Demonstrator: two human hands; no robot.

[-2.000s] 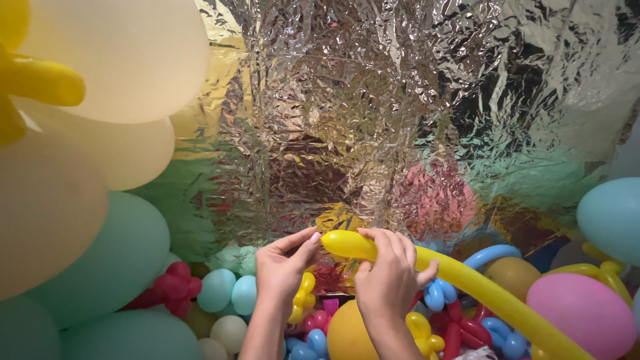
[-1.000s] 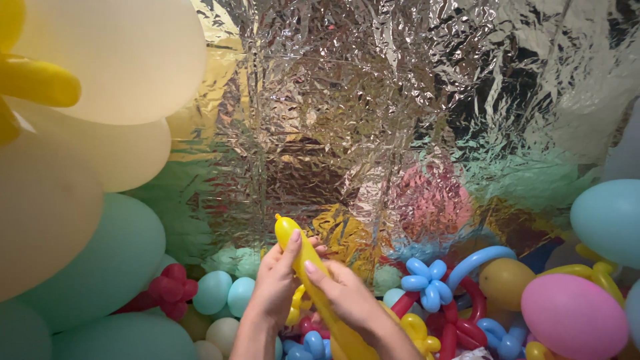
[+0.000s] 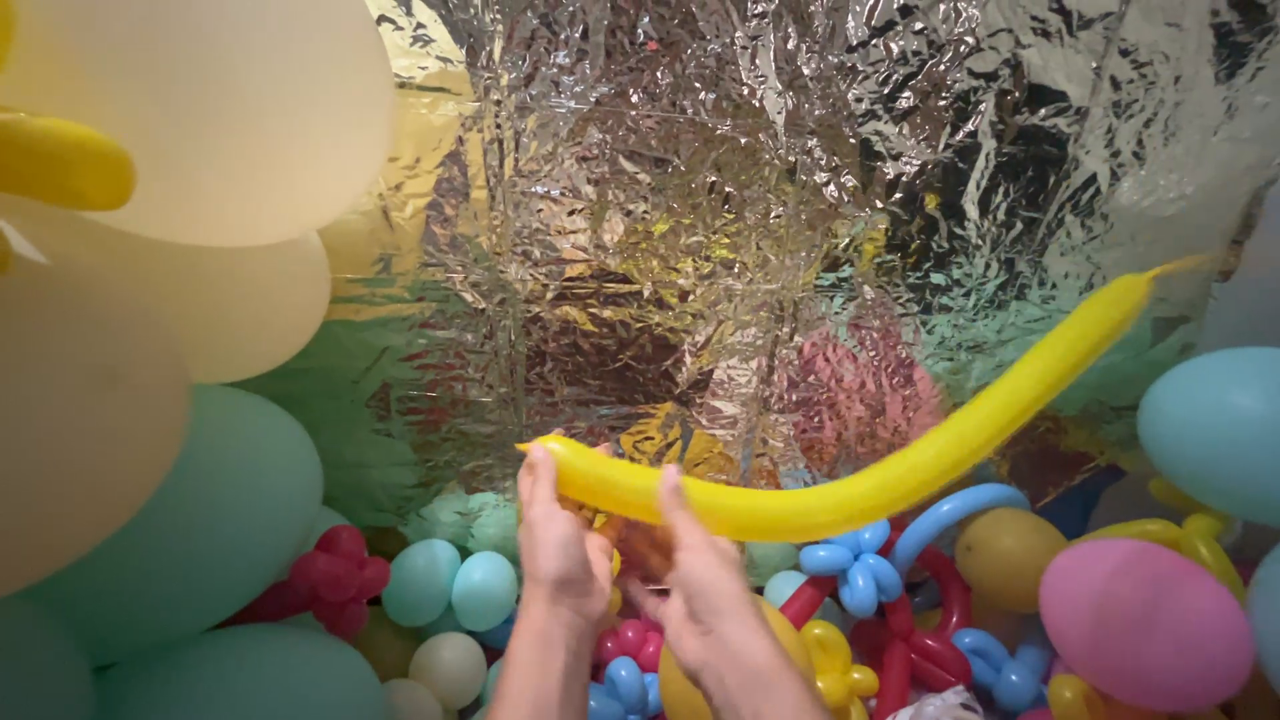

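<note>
A long yellow modelling balloon [image 3: 850, 505] stretches from my hands toward the upper right, bending upward, with a thin uninflated tail at its far end. My left hand [image 3: 560, 540] holds its knotted left end, the thumb close to the knot. My right hand [image 3: 690, 570], slightly blurred, is around the balloon a little farther along, its thumb up against the near side. The fingers of both hands are partly hidden behind the balloon and the palms.
Large cream [image 3: 230, 110] and teal [image 3: 220, 500] balloons bulge in at the left. Crinkled metallic foil [image 3: 640, 220] hangs ahead. Below lie a blue balloon flower [image 3: 855, 570], red twisted balloons [image 3: 940, 650] and a pink balloon [image 3: 1145, 620]. A light blue balloon [image 3: 1215, 430] is at the right edge.
The yellow balloon pointed up and left with its body running down between my hands; now its knotted end is at the left and its long body swings out to the upper right.
</note>
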